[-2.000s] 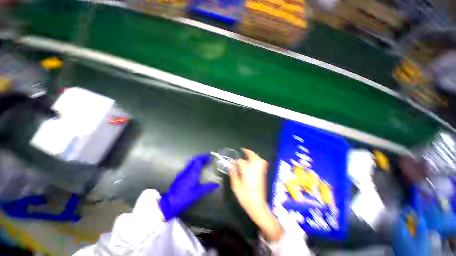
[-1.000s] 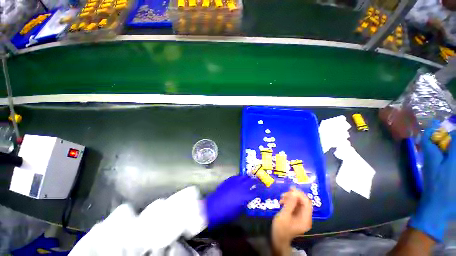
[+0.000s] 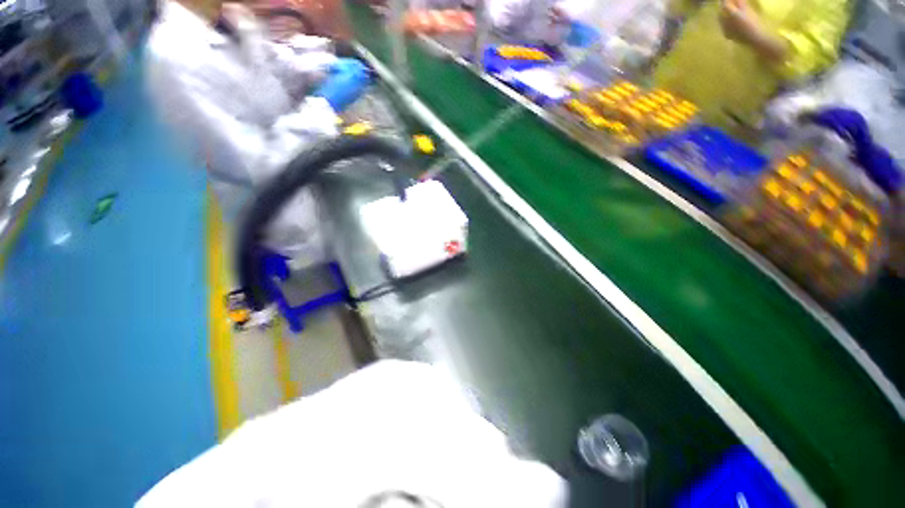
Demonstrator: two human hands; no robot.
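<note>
Neither of my hands shows; only my white sleeve (image 3: pixel 367 446) fills the bottom of the picture. A small clear plastic cup (image 3: pixel 612 446) stands on the dark bench (image 3: pixel 506 337), right of the sleeve. A corner of the blue parts tray (image 3: pixel 736 484) is cut off by the bottom edge. The white box (image 3: pixel 417 228) with a red switch stands farther up the bench. A thick black corrugated hose (image 3: pixel 263 203) arches from it to the left, and its small end fitting (image 3: pixel 238 310) hangs beside the bench. The frame is blurred.
A green conveyor belt (image 3: pixel 635 248) runs behind the bench. Beyond it are clear trays of yellow units (image 3: pixel 819 223) and a blue tray (image 3: pixel 705 161). A person in white (image 3: pixel 213 89) with blue gloves works at the upper left. A blue stool (image 3: pixel 310 293) stands beside the bench over blue floor (image 3: pixel 119 327).
The view has swung left and tilted. The white box is now central, the hose has come into view, and the blue tray is mostly out. Both hands have left the picture.
</note>
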